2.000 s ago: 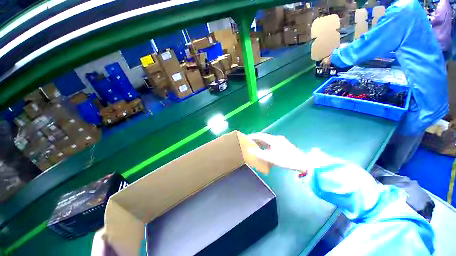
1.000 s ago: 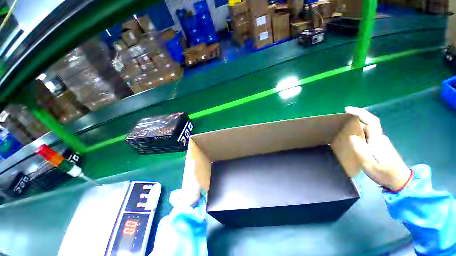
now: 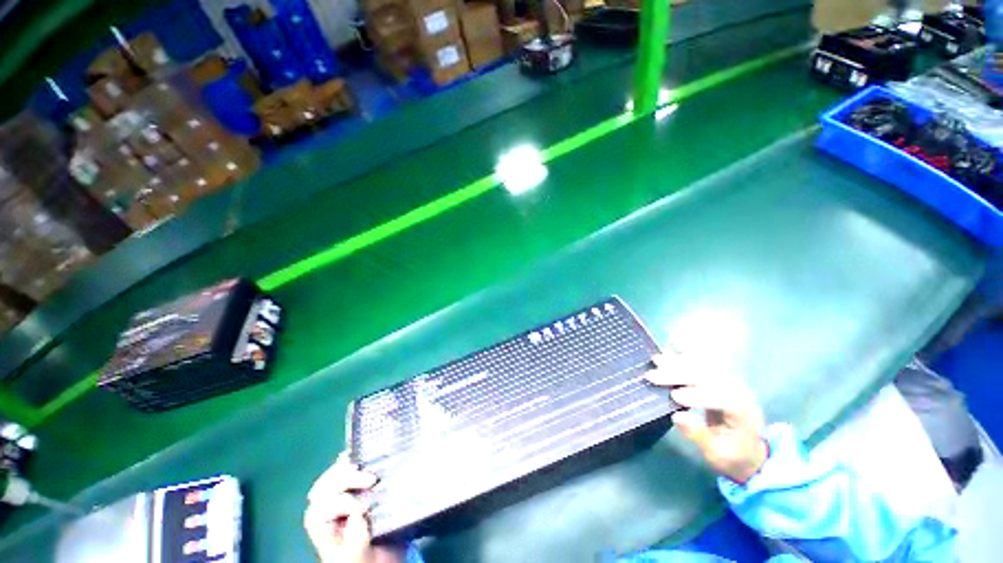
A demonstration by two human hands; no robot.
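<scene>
A black retail box (image 3: 506, 423) with a striped, printed top lies closed on the green bench right in front of me. My left hand (image 3: 343, 511) grips its left end, fingers on the top edge. My right hand (image 3: 715, 418) grips its right end, fingertips on the top right edge. The box's contents are hidden.
The scale (image 3: 198, 522) is at the lower left, cut off by the frame edge. Another printed box (image 3: 198, 343) lies on the belt at the left. A blue parts bin (image 3: 918, 165) and open black boxes (image 3: 863, 55) are at the upper right. Brown cartons (image 3: 440, 39) stand beyond.
The box's brown lid panel and side flaps stood up earlier; now the lid is down and its printed face shows. Both hands have stayed at its ends. The view has swung left, then back right.
</scene>
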